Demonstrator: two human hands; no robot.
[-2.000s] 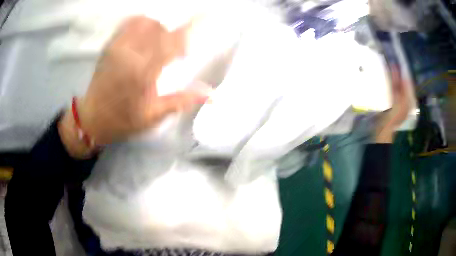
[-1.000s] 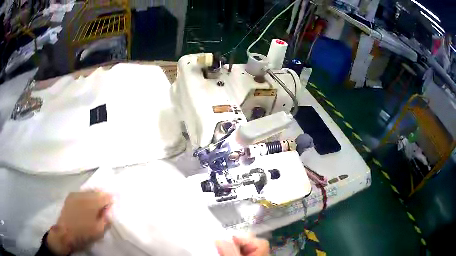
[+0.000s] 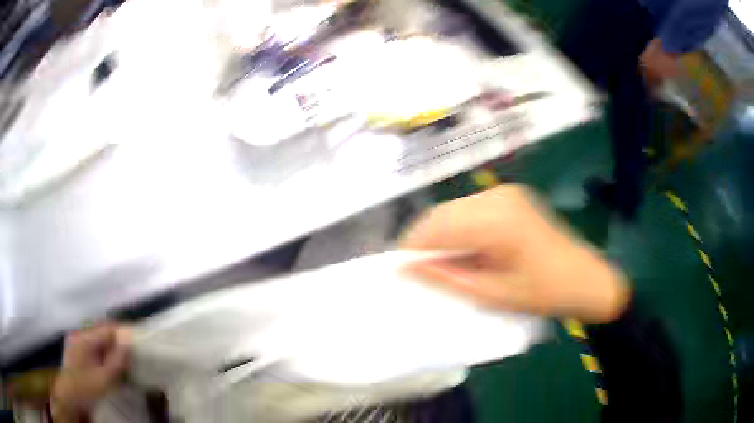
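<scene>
A white garment piece point(image 3: 331, 318) is stretched between my two hands in front of the table, over my lap. My left hand point(image 3: 91, 368) grips its left end at the lower left of the head view. My right hand point(image 3: 513, 252) pinches its upper right edge between thumb and fingers. The picture is blurred, so the cloth's folds and seams are hard to tell. The sewing machine point(image 3: 289, 62) is a bright blur at the top centre.
A white garment with a black label point(image 3: 104, 69) lies on the upper left of the pale table point(image 3: 190, 227). A person in dark clothes point(image 3: 628, 107) stands at the upper right, one hand showing. Yellow-black tape point(image 3: 703, 256) marks the green floor.
The view has tilted down and the machine has moved up in it. Both hands now hold the white piece out below the table edge. A person has come into view at the right.
</scene>
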